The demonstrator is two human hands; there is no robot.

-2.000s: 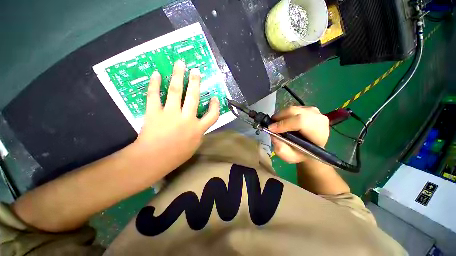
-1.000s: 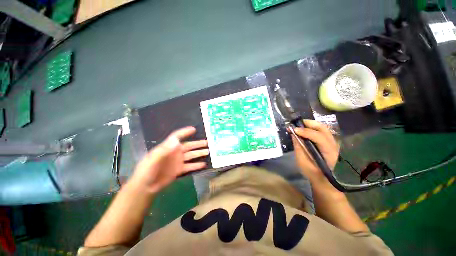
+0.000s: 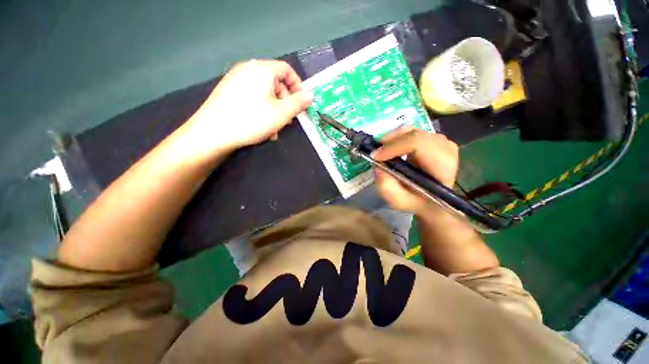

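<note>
A green printed circuit board lies on a white backing board, tilted on the black mat. My right hand holds the soldering iron like a pen. Its metal tip is over the left part of the circuit board; whether it touches is unclear. A thin metal guide tube runs along the iron. My left hand is at the upper left edge of the board, fingers curled, thumb and fingertip together at the edge. Whether it pinches the board or a small piece cannot be told.
A whitish cup with silver bits stands right of the board, beside a yellow block. A cable loops from the iron to the upper right. A thin dark tool lies at the far left. A grey-green belt runs behind the mat.
My left hand has moved from beside the board to its upper left edge, fingers now curled. The iron has moved from the board's right side to over its left part. The view has shifted.
</note>
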